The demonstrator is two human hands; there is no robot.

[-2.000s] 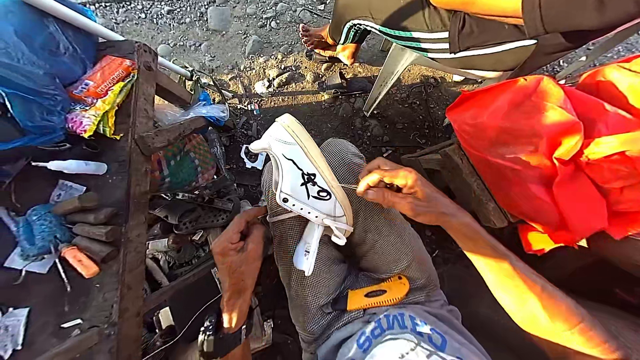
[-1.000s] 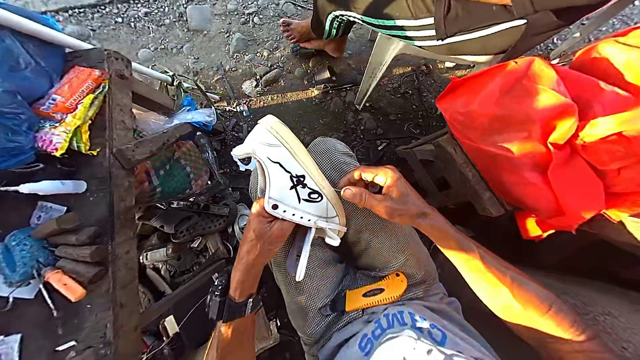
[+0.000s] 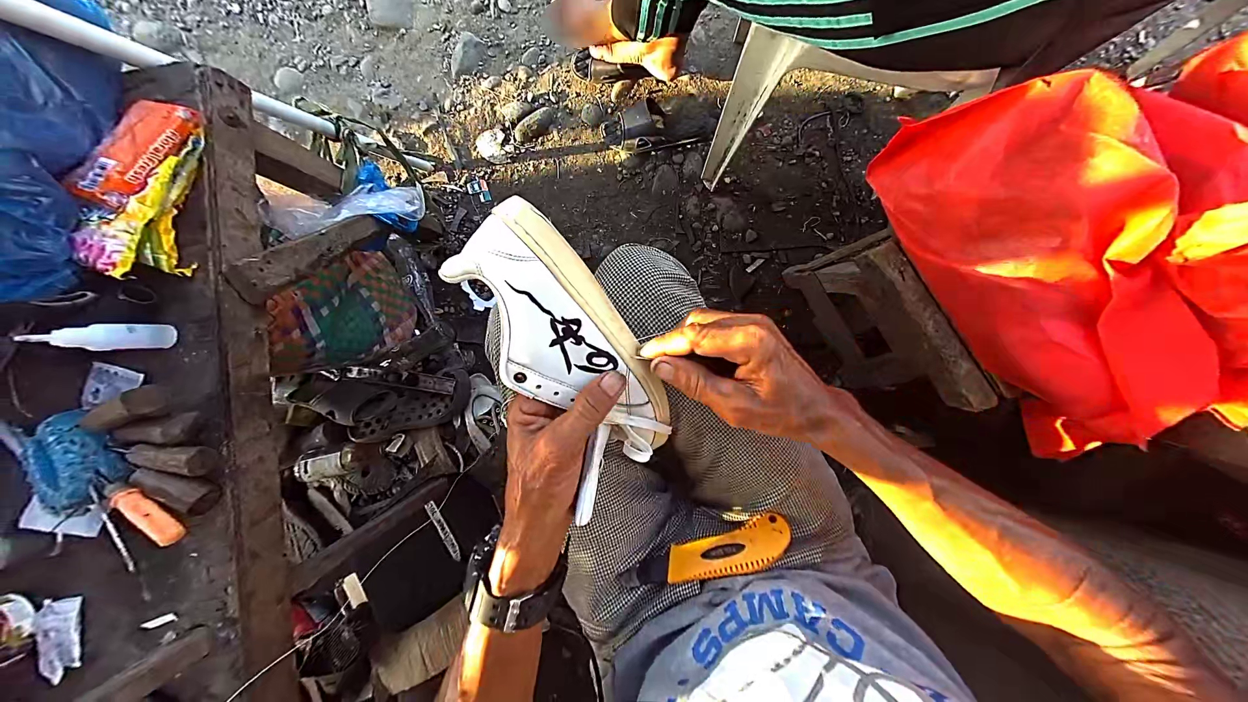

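Observation:
A white sneaker [image 3: 546, 322] with a black painted design and a cream sole rests on its side over my lap, its laces hanging loose. My left hand [image 3: 556, 444] grips it at the lace eyelets, thumb on the upper. At the sole's right edge, my right hand [image 3: 736, 375] pinches something thin between thumb and forefinger; what it is cannot be made out clearly. A pale thread [image 3: 409, 536] runs from the lower left up toward my left hand. A yellow plastic tool with a toothed edge [image 3: 731, 551] lies on my lap.
On the left, a dark wooden bench [image 3: 229, 390] holds a white squeeze bottle [image 3: 112, 336], wooden pieces and an orange-handled tool [image 3: 146, 517]. Old sandals and scraps [image 3: 390, 405] fill the space beside it. Red cloth [image 3: 1063, 253] is at right; another person's foot [image 3: 639, 57] is ahead.
My left hand has come up onto the sneaker and holds it, where two seconds ago it was beside and below it. My right hand stays near the sole's edge.

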